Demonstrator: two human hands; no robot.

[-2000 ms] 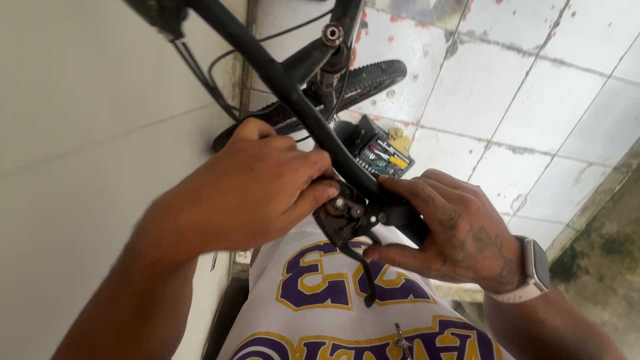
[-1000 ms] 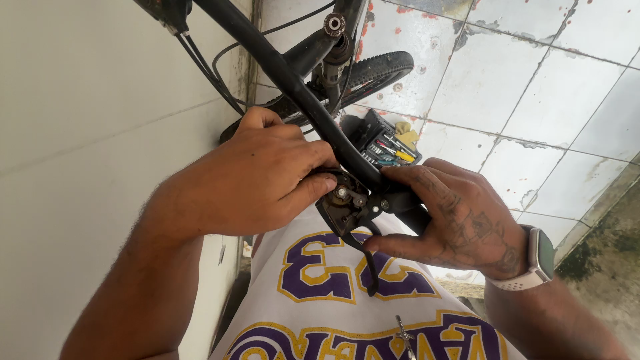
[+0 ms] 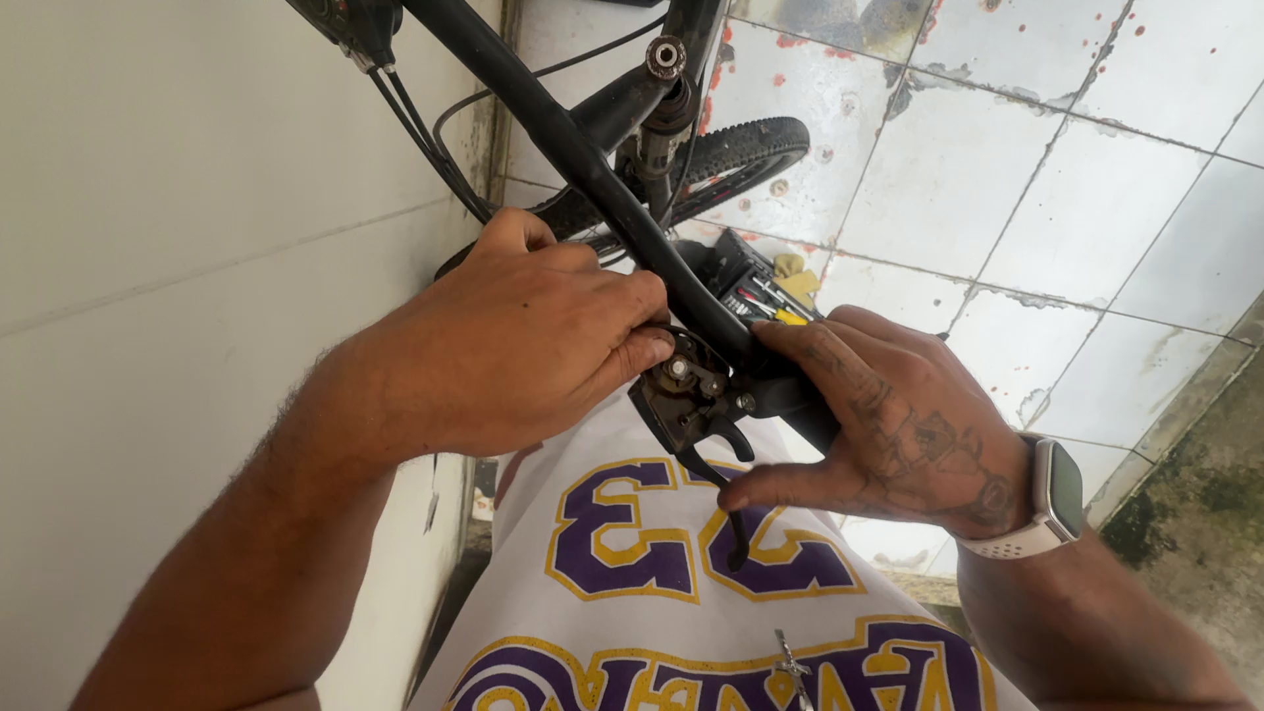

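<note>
A black bicycle handlebar [image 3: 592, 168] runs diagonally from the upper left toward the center. Near its lower end sits a combined shifter and brake lever unit [image 3: 681, 395] with its inner mechanism exposed. My left hand [image 3: 553, 326] pinches the upper left edge of this unit between thumb and fingers; some fingertips are hidden behind it. My right hand [image 3: 889, 425], with a watch [image 3: 1057, 489] on the wrist, wraps the handlebar's end and grip. Its thumb lies against the brake lever [image 3: 733, 523], which curves down in front of the jersey [image 3: 632, 533].
The stem and steerer top [image 3: 665, 57], front wheel [image 3: 755, 158] and black cables [image 3: 425, 138] are beyond the bar. An open tool case [image 3: 755, 286] with a yellow-handled tool lies on the tiled floor [image 3: 928, 188]. A pale wall [image 3: 197, 178] stands close on the left.
</note>
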